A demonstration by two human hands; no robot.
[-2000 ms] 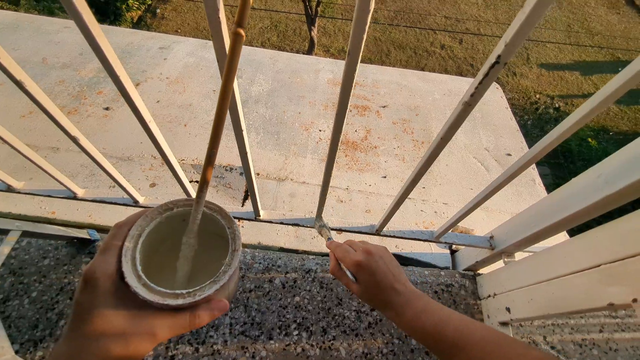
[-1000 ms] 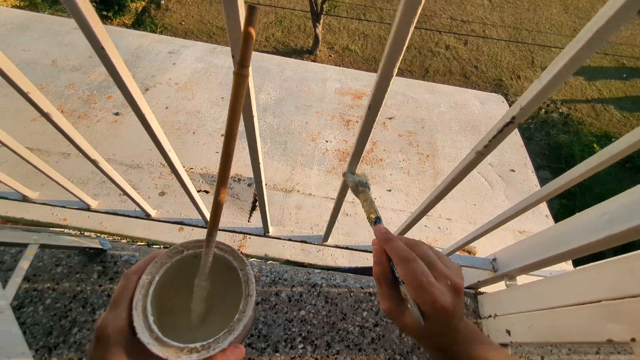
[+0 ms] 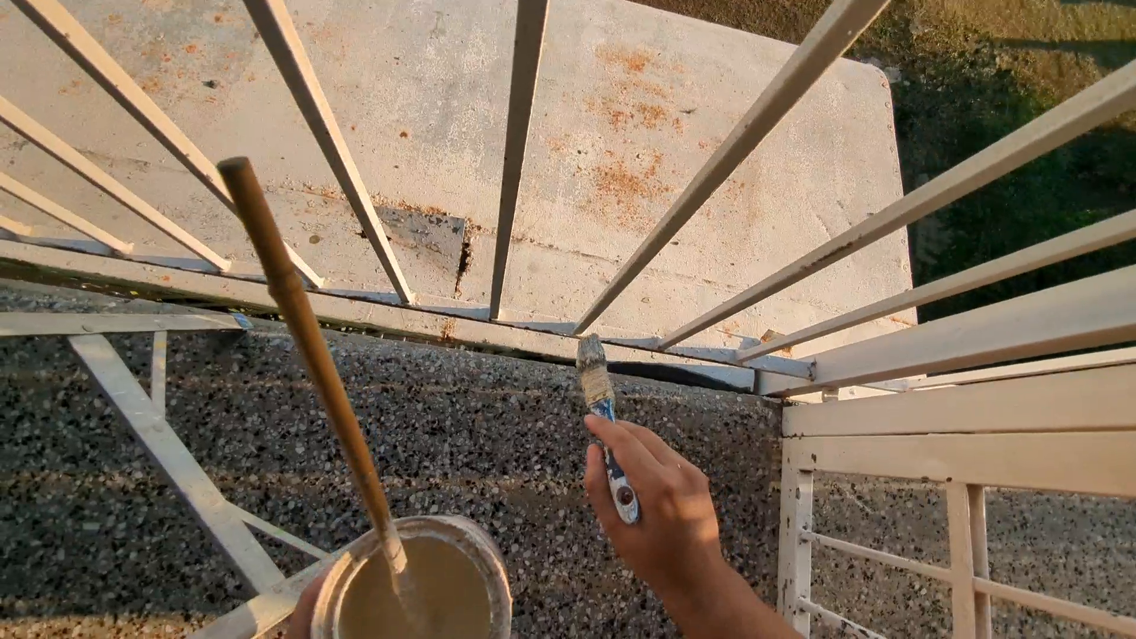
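Note:
My right hand (image 3: 661, 497) grips a paintbrush (image 3: 607, 444) with a blue and white handle. Its paint-coated bristles are at the bottom rail (image 3: 532, 324) of a cream metal railing, near the foot of one baluster (image 3: 710, 182). At the bottom edge, my left hand (image 3: 304, 611) holds a round paint pot (image 3: 501, 559), mostly hidden behind it and cut off by the frame. Inside is pale paint (image 3: 435, 595), with a bamboo stick (image 3: 315, 342) standing in it and leaning up to the left.
Beyond the balusters lies a pale slab (image 3: 568, 115) with rust-coloured patches. Speckled terrazzo (image 3: 497, 435) lies on the near side. A white metal frame (image 3: 169, 461) is at the left, and a cream panelled frame (image 3: 958, 453) stands at the right. Grass and shrubs show below.
The brush was at the rail, then raised beside a baluster, and is now down at the rail again. The pot has moved lower in view. The view has shifted.

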